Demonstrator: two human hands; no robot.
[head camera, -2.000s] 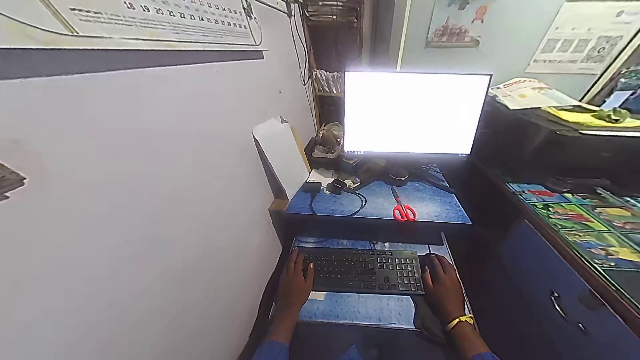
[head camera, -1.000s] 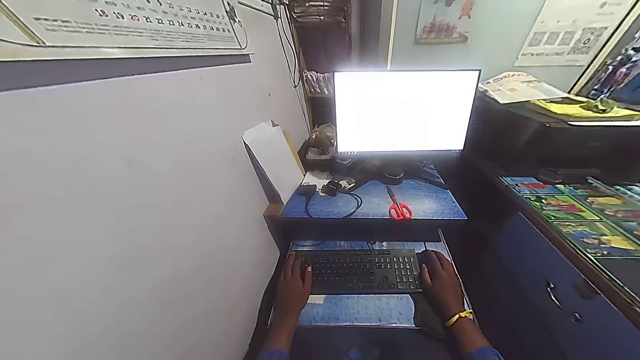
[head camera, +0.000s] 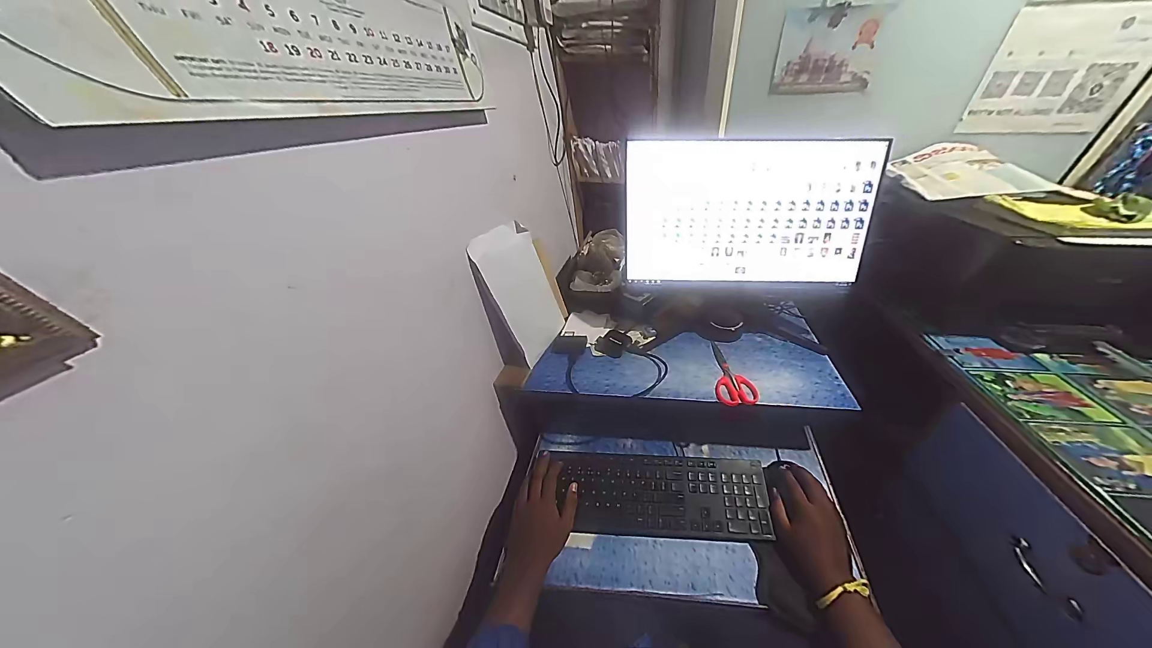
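A black keyboard (head camera: 666, 495) lies on the blue pull-out tray (head camera: 652, 571) of the desk. My left hand (head camera: 543, 510) rests over the keyboard's left end, fingers apart and holding nothing. On the right, my right hand (head camera: 813, 526), with a yellow band at its wrist, covers a black computer mouse (head camera: 781, 470) beside the keyboard's number pad. Part of a dark mouse pad (head camera: 781, 585) shows below that hand. Above the tray stands a lit monitor (head camera: 747, 211) with rows of small icons on its screen.
Red-handled scissors (head camera: 736, 389) and a black cable (head camera: 661, 373) lie on the upper desk shelf (head camera: 612, 387). White papers (head camera: 520, 279) lean at the left wall. A blue cabinet with a metal handle (head camera: 1029, 565) stands at the right, and a wall calendar (head camera: 315, 54) hangs upper left.
The monitor's screen has gone from nearly blank white to rows of small icons. Both hands have stayed at the keyboard and mouse.
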